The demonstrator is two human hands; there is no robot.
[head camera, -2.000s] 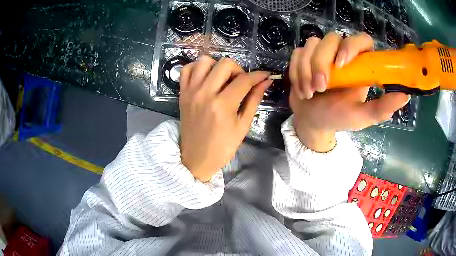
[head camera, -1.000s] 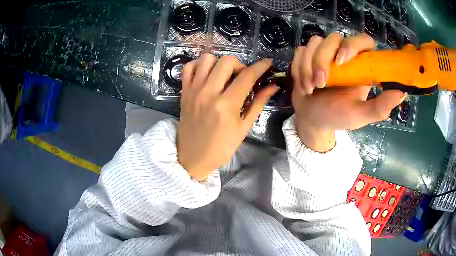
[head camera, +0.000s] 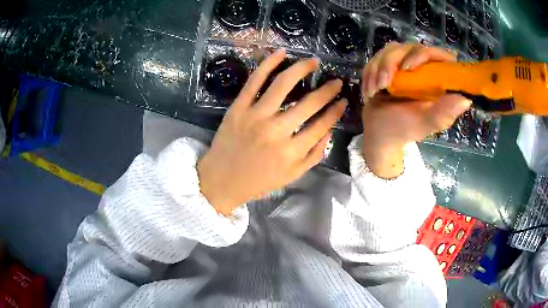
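Note:
My right hand (head camera: 399, 102) grips an orange electric screwdriver (head camera: 474, 81) held level over the tray, its front end pointing left. Its bit is hidden or too small to see. My left hand (head camera: 276, 132) lies palm down over the tray's near row with its fingers spread, and no held thing shows. The clear blister tray (head camera: 201, 66) has round black parts in its pockets. One black part (head camera: 226, 78) is in the near left pocket, and another (head camera: 292, 18) is in the row behind. My left fingers partly cover the near pockets.
A grey mesh-like disc (head camera: 360, 3) lies on the tray at the top edge. The dark green bench (head camera: 138, 60) curves around the tray. Below its edge are a red tray with pale round spots (head camera: 443, 237), a blue crate (head camera: 37, 114) and a yellow floor line (head camera: 63, 173).
My left fingers have opened from their pinch near the driver's bit and spread flat. The screwdriver and my right hand have shifted slightly right. The bit no longer shows. The view has shifted slightly.

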